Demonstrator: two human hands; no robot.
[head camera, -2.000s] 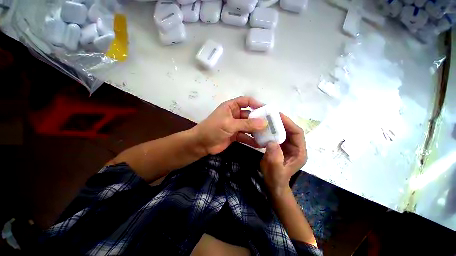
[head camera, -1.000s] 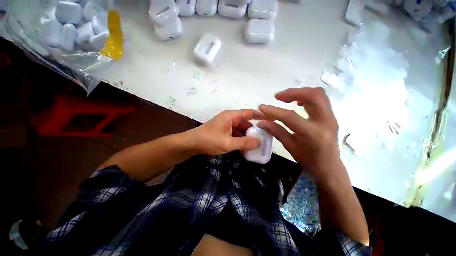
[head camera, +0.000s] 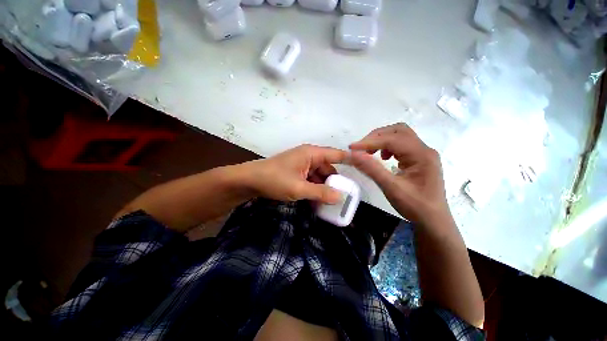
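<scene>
My left hand (head camera: 296, 174) holds a glossy white plastic case (head camera: 333, 213) between thumb and fingers, over my lap just below the bench edge. A short grey bar shows on the case's upward face. My right hand (head camera: 414, 174) is just right of it, off the case, its thumb and index finger close together at my left index fingertip. Whether anything thin is between those fingertips cannot be seen.
A loose white case (head camera: 280, 54) lies on the white bench (head camera: 313, 100), with more cases at the far edge. A clear bag of cases (head camera: 93, 63) with a yellow strip (head camera: 146, 33) is at left. Clear pieces and glare cover the right. A red-orange stool (head camera: 60, 150) stands below left.
My right hand has let go of the case and risen to my left fingertips. My left hand has kept the case, now lower and slightly left. The view has shifted a little.
</scene>
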